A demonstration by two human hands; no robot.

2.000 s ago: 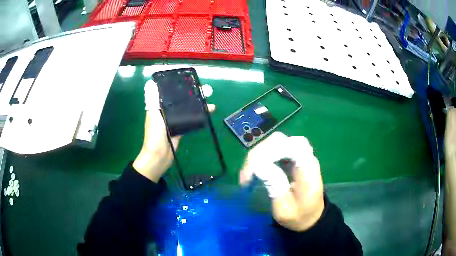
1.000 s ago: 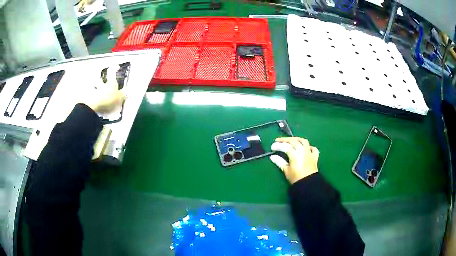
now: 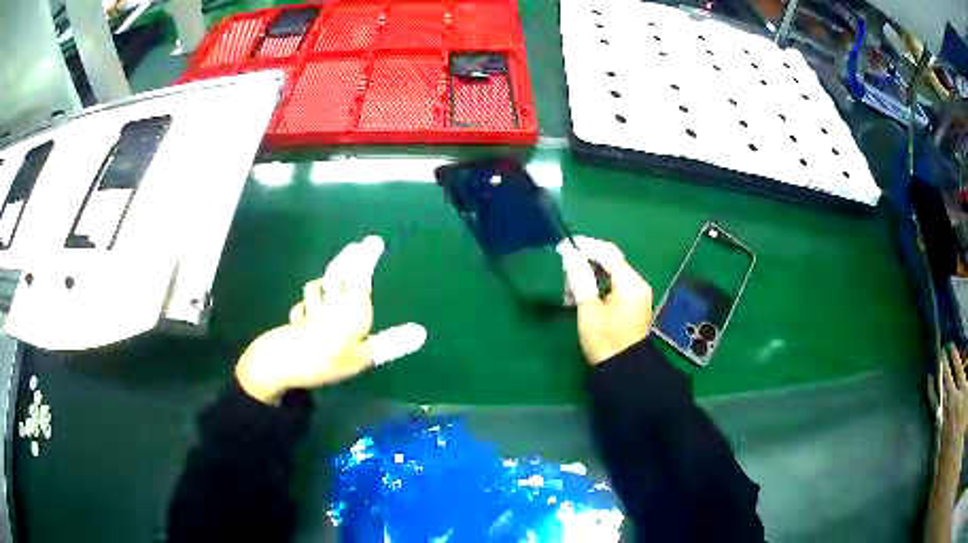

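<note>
My right hand [image 3: 610, 297], with white finger covers, grips the lower right end of a dark phone housing [image 3: 510, 217]. The housing is tilted, blurred and appears held above the green belt [image 3: 414, 286]. My left hand [image 3: 324, 334] is left of it, empty, fingers apart, with white covers on the fingertips. A second phone housing [image 3: 692, 308] lies on the belt to the right of my right hand, with camera rings at its lower end and a blue area inside. A crinkled blue film pile [image 3: 435, 483] lies at the near edge between my forearms.
A white fixture plate [image 3: 202, 180] with dark phone-shaped slots stands at left. A red tray [image 3: 414, 136] with a few dark parts is at the back. A white-topped stack with black holes [image 3: 722, 101] is at upper right. Small white bits lie lower left. Another person's hand [image 3: 948, 387] shows at the right edge.
My left hand has come back from the white fixture and is open over the belt. My right hand has lifted a housing off the belt. The view has shifted.
</note>
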